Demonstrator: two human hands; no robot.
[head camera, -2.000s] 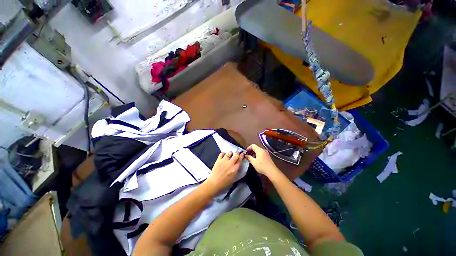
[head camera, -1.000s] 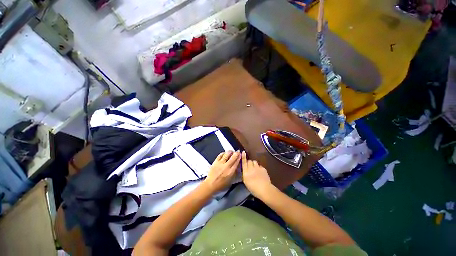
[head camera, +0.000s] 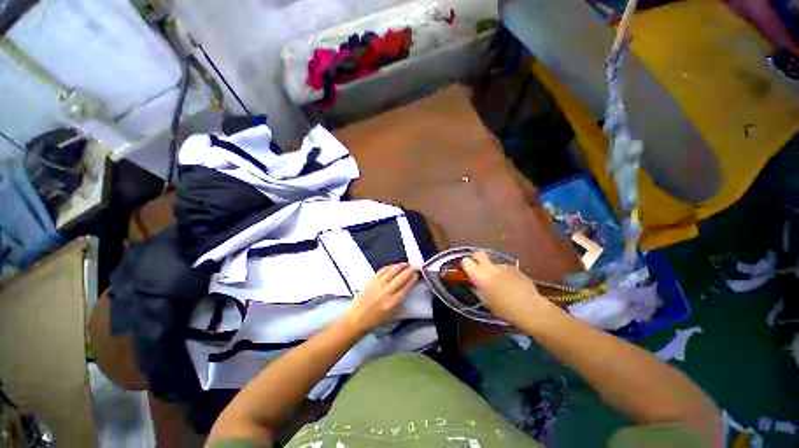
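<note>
The black and white garment lies inside out, spread over the brown pressing table, with bunched folds at its far left end. My left hand lies flat on the garment's right part, fingertips at its edge, gripping nothing that I can see. My right hand is closed around the orange-brown handle of the steam iron. The iron's pointed tip is at the garment's right edge, close to my left fingertips. Its underside is hidden.
The brown table pad extends behind the garment. A blue basket with white scraps stands right of the table. The wrapped hose hangs above it. A grey padded board is at the upper right, and a white trough with cloth pieces behind.
My right hand has left the garment's edge, taken hold of the iron and brought it left to the garment. My left hand has stayed on the cloth. The camera view has shifted.
</note>
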